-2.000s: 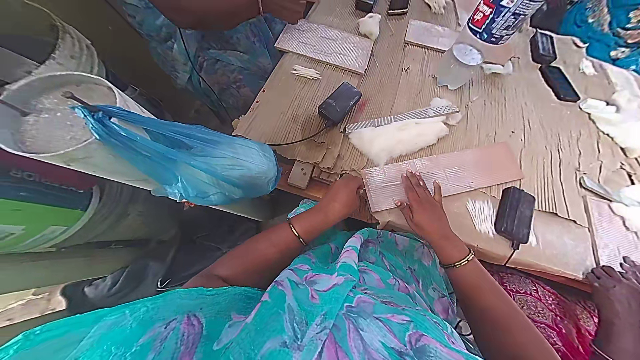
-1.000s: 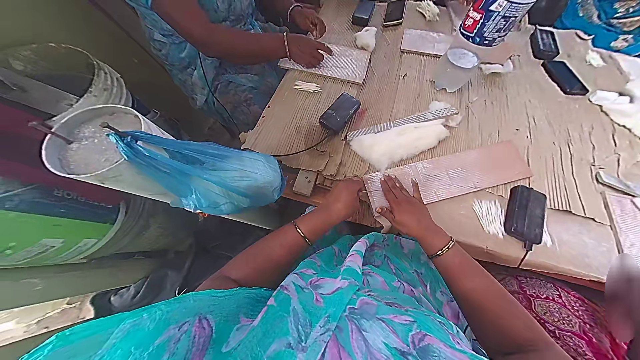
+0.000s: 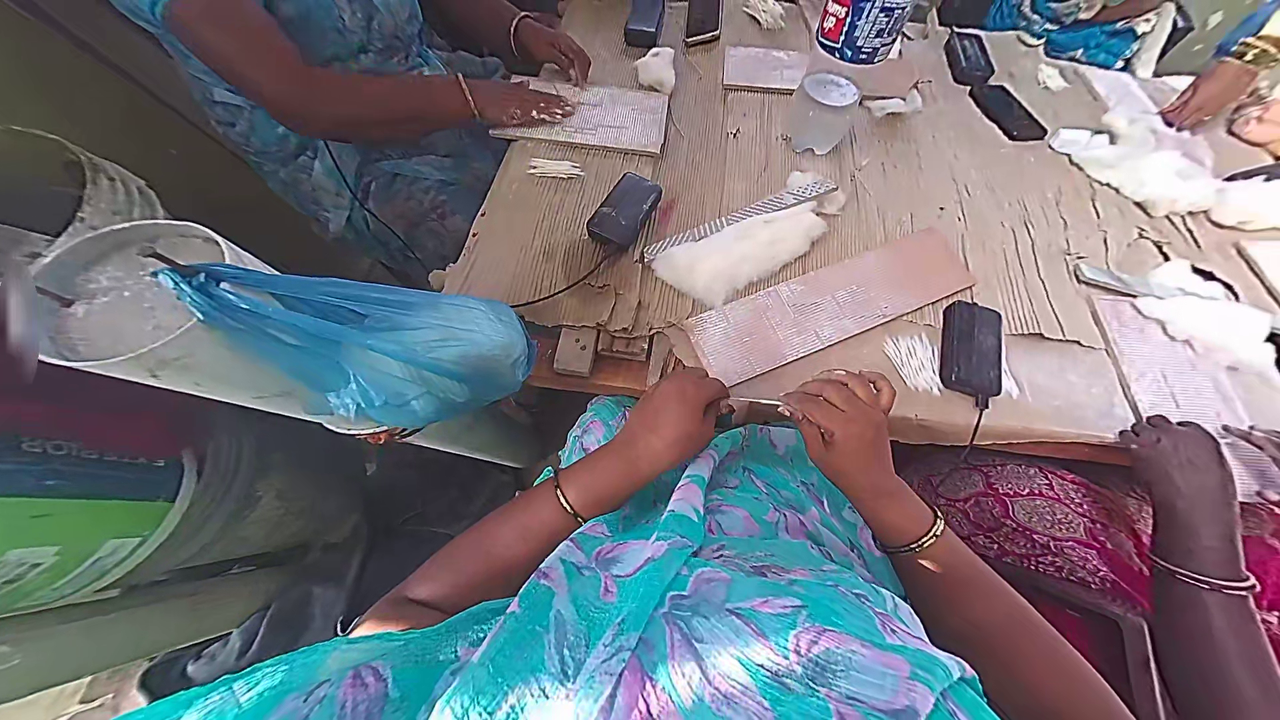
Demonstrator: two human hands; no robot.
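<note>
Near the table's front edge, my left hand (image 3: 682,410) and my right hand (image 3: 842,420) pinch the two ends of a thin white cotton wick (image 3: 757,401) stretched between them. Just beyond lies a pinkish rectangular board (image 3: 830,305) with a fine ridged pattern. Right of the board is a fan of white wicks (image 3: 912,362), partly under a black corded device (image 3: 971,350). A clump of white cotton (image 3: 742,252) rests beside a patterned strip (image 3: 738,218) behind the board.
A blue plastic bag (image 3: 400,335) hangs at a white bucket (image 3: 130,290) on the left. Across the table a co-worker's hands (image 3: 530,95) touch another board (image 3: 620,118). A co-worker's hand (image 3: 1185,460) is at right. A cut plastic cup (image 3: 826,112) stands farther back.
My right hand has come off the board toward the table edge, and a thin wick now shows between my hands. The co-worker's hands opposite have come onto their board since the oldest frame.
</note>
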